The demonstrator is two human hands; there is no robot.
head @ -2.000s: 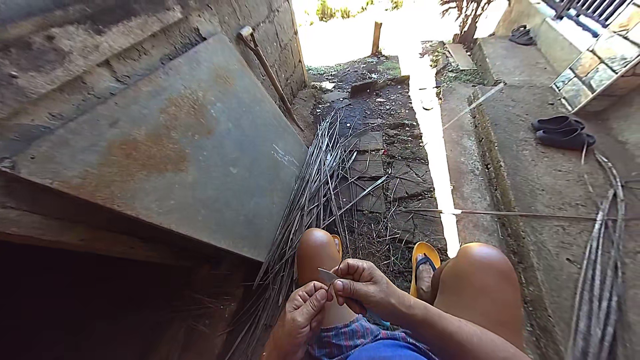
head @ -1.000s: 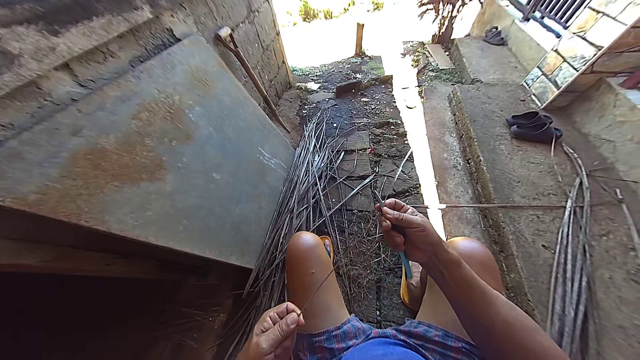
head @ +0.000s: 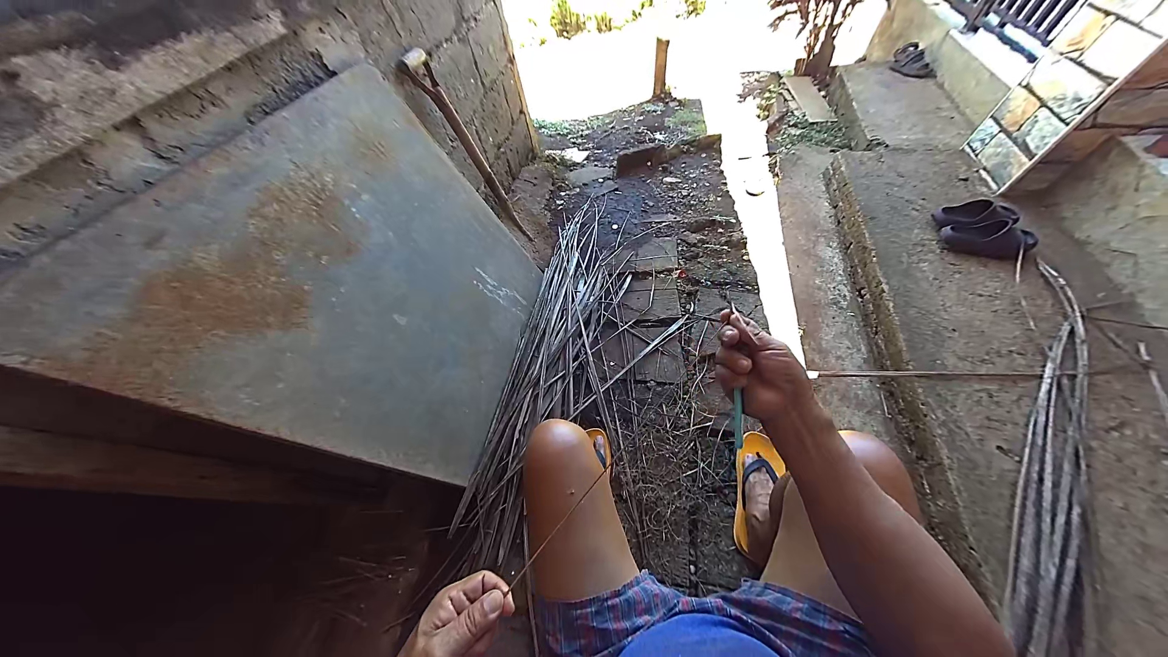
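My left hand [head: 464, 616], low in the view, pinches the end of a thin brown strip [head: 568, 513] that slants up across my knee. Farther forward, my right hand [head: 762, 370] is closed around a small tool with a teal handle [head: 738, 418]; its blade is too small to make out. Whether the strip reaches my right hand cannot be told. A long heap of dry, thin palm-like ribs [head: 547, 356] lies on the ground beyond my left hand, beside the leaning sheet.
A stained flat sheet [head: 365, 274] leans on the block wall at left, near a wooden-handled tool [head: 465, 137]. At right, dark shoes [head: 985, 230] and a bundle of long dry stalks [head: 1049, 474] lie on a concrete ledge [head: 931, 301].
Two seconds ago my hands were together above my knees. They have since moved apart, the right one forward, the left one down and back with the strip.
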